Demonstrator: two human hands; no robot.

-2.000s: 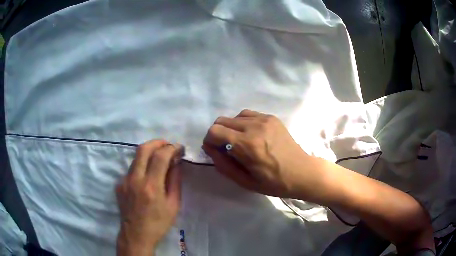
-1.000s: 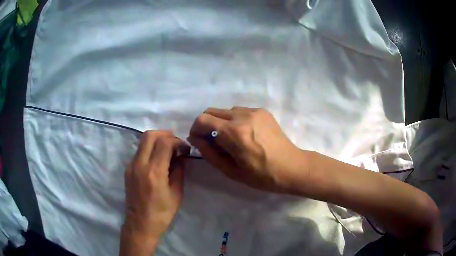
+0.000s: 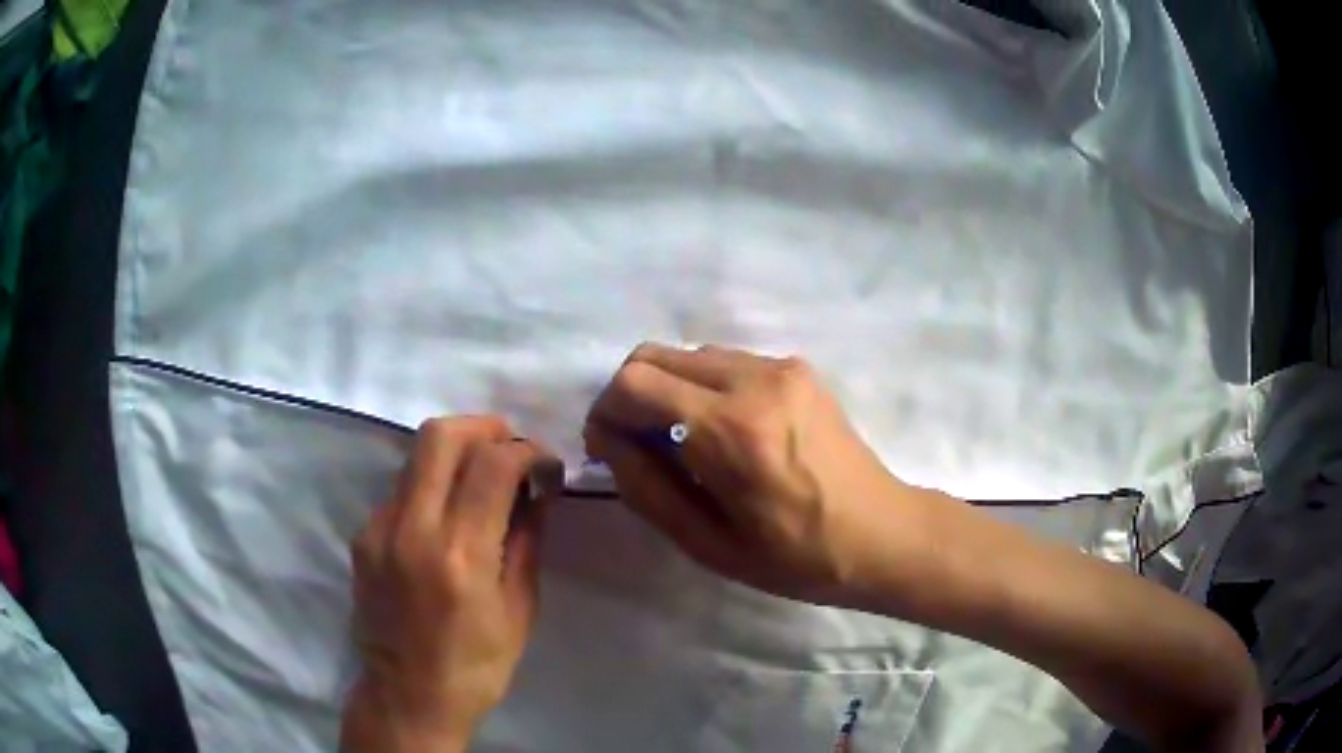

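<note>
A white jacket [image 3: 486, 221] lies spread flat across the view. Its front edge, outlined by thin dark piping [image 3: 265, 393], runs across the body under both hands. My left hand [image 3: 449, 552] pinches the edge, with a small dark piece [image 3: 545, 475] at its fingertips. My right hand [image 3: 736, 464] holds a blue-violet pen [image 3: 676, 434], its pale round end up, just right of my left fingertips. The pen's tip is hidden by the fingers. A chest pocket [image 3: 898, 694] and small embroidered logo [image 3: 849, 721] show at the lower right.
The dark tabletop [image 3: 81, 294] shows along the left. Green fabric [image 3: 91, 22] is at the top left, and pale cloth [image 3: 52, 684] at the lower left. A folded sleeve [image 3: 1163, 103] lies at the upper right. More white garment [image 3: 1303, 500] lies at the right edge.
The jacket has shifted rightward in view, and the pocket and more of the dark-edged front now show. Both hands keep their grips at about the same place in the picture.
</note>
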